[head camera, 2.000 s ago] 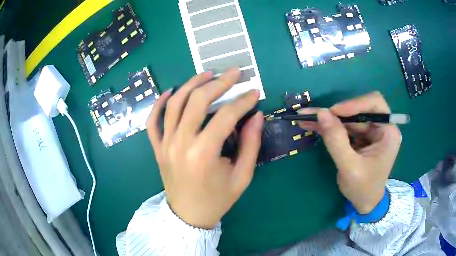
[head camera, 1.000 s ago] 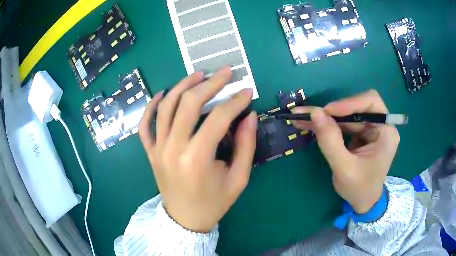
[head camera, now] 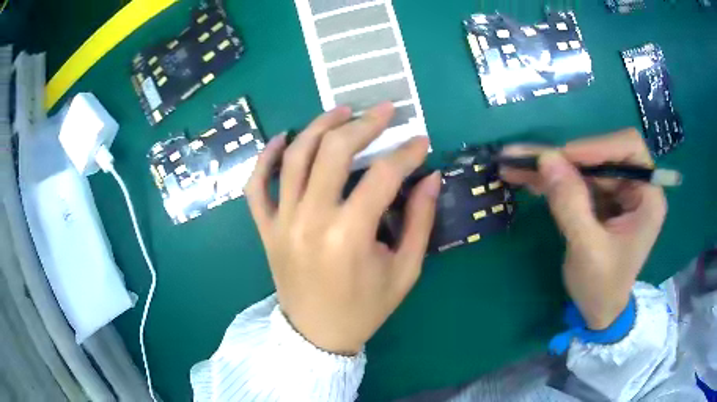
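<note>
A black circuit board (head camera: 472,208) with gold pads lies on the green mat in front of me, its left part hidden under my left hand (head camera: 342,220). My left hand rests on the board with fingers spread, thumb and fingertips at its edge. My right hand (head camera: 601,212), with a blue wrist strap (head camera: 597,330), holds a thin black pen-like tool (head camera: 617,170) with a pale rear end. The tool's tip is blurred near the board's upper edge. A white label sheet (head camera: 365,63) with grey rectangles lies above, its lower end partly behind my left fingers.
Two circuit boards (head camera: 208,169) lie at the left and a shiny one (head camera: 531,59) at the upper right, beside a narrow board (head camera: 654,98). A white charger (head camera: 88,132) with cable and a wrapped packet (head camera: 75,243) lie at the left, near yellow tape (head camera: 102,47).
The tool tip has moved right, from beside my left thumb to the board's upper edge, as my right hand shifted right. My left hand stays on the board. The whole view has shifted slightly.
</note>
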